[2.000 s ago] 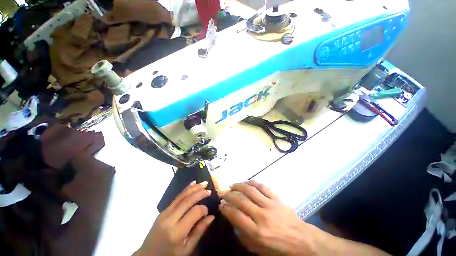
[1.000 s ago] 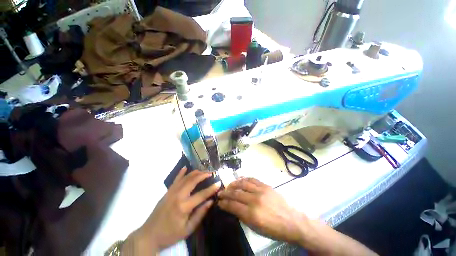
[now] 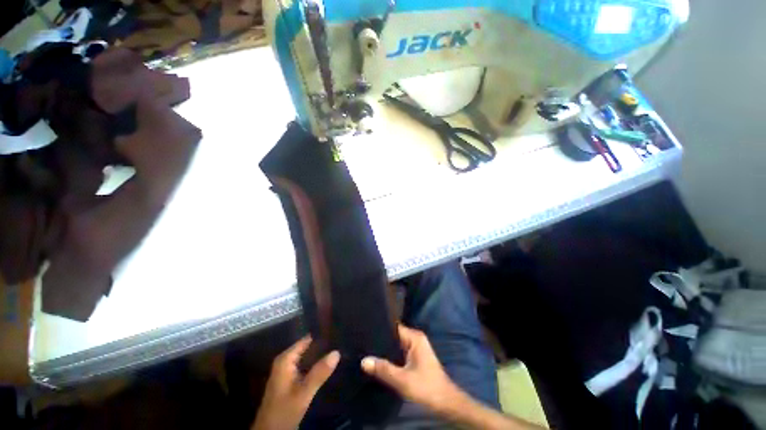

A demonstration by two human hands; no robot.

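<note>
A long black fabric band (image 3: 344, 243) with a dark brown strip along it runs from under the needle area of the white and blue sewing machine (image 3: 437, 38) down over the table's front edge. My left hand (image 3: 296, 382) holds the band's left edge near its lower part, thumb on top. My right hand (image 3: 411, 369) holds the right edge at about the same height, thumb on top. The band's lower end, below my hands, is dark and hard to make out.
Dark brown cut panels (image 3: 139, 185) lie on the table's left. Black-handled scissors (image 3: 462, 147) lie under the machine arm. A black round tape or disc (image 3: 576, 141) and small tools lie at the right end. Pale strips (image 3: 634, 357) lie on dark fabric at lower right.
Both hands have moved from beside the needle down past the table's front edge, with more of the band now showing. The view has tilted downward.
</note>
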